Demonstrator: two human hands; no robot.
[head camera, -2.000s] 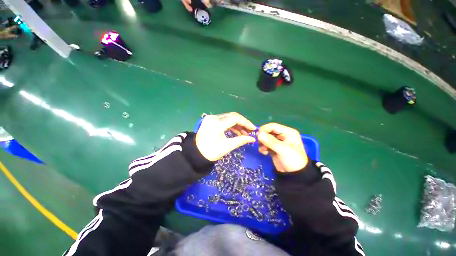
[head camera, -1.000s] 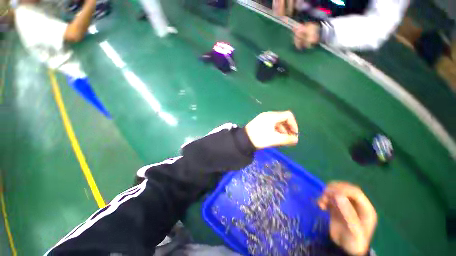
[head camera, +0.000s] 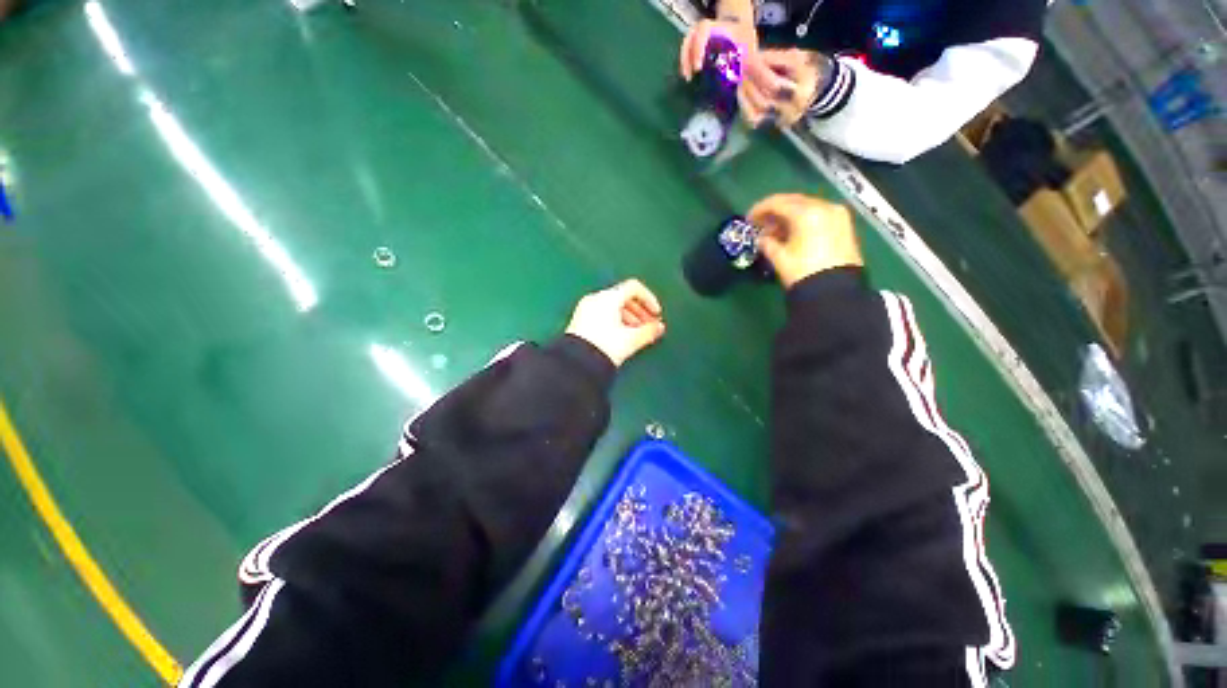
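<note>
My right hand reaches out over the green worktop, its fingertips closed on the side of a black unit with a silvery, multicoloured top. My left hand is curled over the worktop, a little left of and nearer than that unit; whether a small ring is inside its fingers cannot be seen. The blue tray of small silvery rings lies below my hands, its right side hidden by my right sleeve.
Across the worktop, a person's hands hold a black unit with a pink-purple light. Single rings lie on the green surface. A pale metal rail curves along the far side. Another black unit is at lower right.
My right hand has moved from beside the tray to the black unit. My left hand has stayed curled. The view has turned, and the other person's hands now hold a lit unit.
</note>
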